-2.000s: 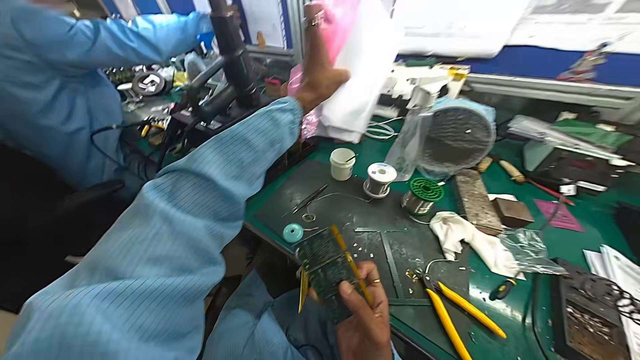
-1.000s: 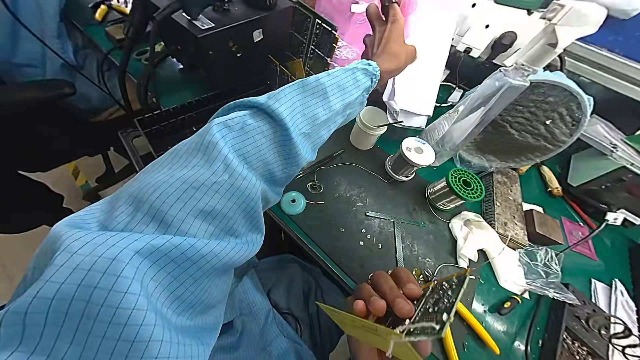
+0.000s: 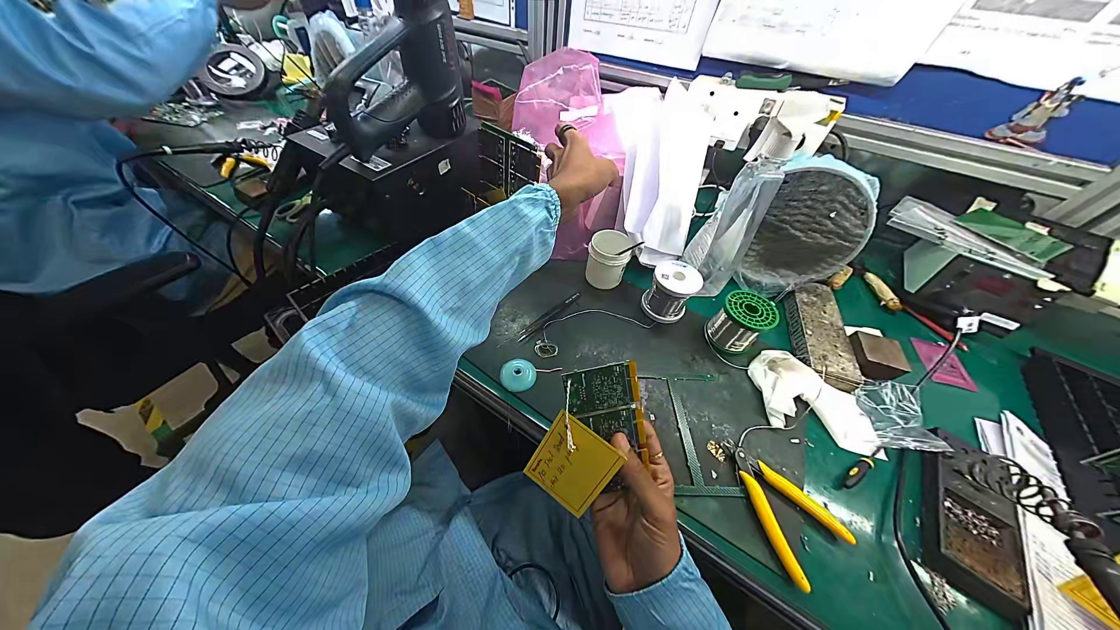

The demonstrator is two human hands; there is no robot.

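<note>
My right hand [image 3: 639, 516] holds a green circuit board [image 3: 597, 394] with a gold-coloured edge, above the front edge of the bench. A yellow handwritten tag [image 3: 575, 464] hangs from the board by a white string. My left hand [image 3: 582, 171] is stretched out at the back, in front of a pink plastic bag [image 3: 560, 87] and beside white paper sheets [image 3: 669, 166]. Its fingers are partly hidden, so whether they grip anything is unclear. Left of this hand, more circuit boards [image 3: 509, 162] stand upright by a black box [image 3: 394, 179].
On the dark mat stand a white pot [image 3: 607, 261] and solder spools [image 3: 672, 290], with tweezers [image 3: 549, 317] and a turquoise roll [image 3: 518, 375]. Yellow-handled pliers [image 3: 774, 525], a white cloth [image 3: 809, 398] and a soldering-iron stand [image 3: 976, 525] are to the right. A co-worker's sleeve [image 3: 96, 61] shows at left.
The board in my right hand was tilted nearly edge-on a second ago; its face and the yellow tag now show. My left hand remains near the pink bag. The view has swung.
</note>
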